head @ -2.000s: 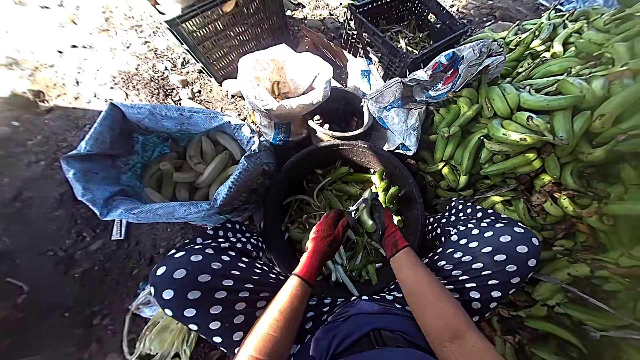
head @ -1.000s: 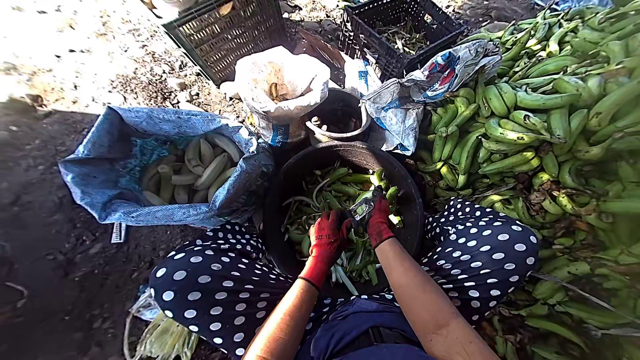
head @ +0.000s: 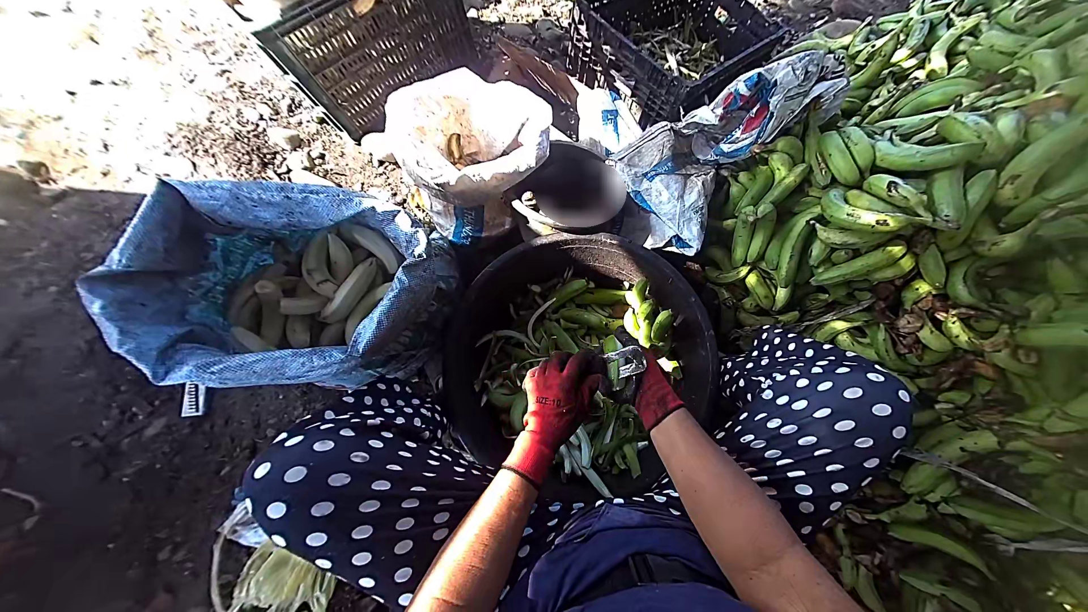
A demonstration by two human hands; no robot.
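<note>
A round black tub [head: 476,297] stands between my crossed legs, with green peel strips [head: 586,446] and green bananas or plantains [head: 648,319] in it. Over its middle my left hand [head: 557,399], in a red and black glove, has its fingers curled on one end of a green fruit [head: 612,350]. My right hand [head: 650,387], gloved alike, is at the same fruit with a small metal-bladed tool [head: 626,362], probably a peeler. Its fingers are partly hidden, so the exact grip is unclear.
To the left, a blue woven sack [head: 136,314] holds peeled fruit [head: 348,289]. Beyond the tub are a white sack [head: 476,110], a bucket [head: 535,225] and black plastic crates [head: 374,59]. A large heap of green bananas or plantains [head: 884,212] lies at the right.
My two hands have shifted slightly over the tub and stay close together. The sacks, crates and heap have not moved.
</note>
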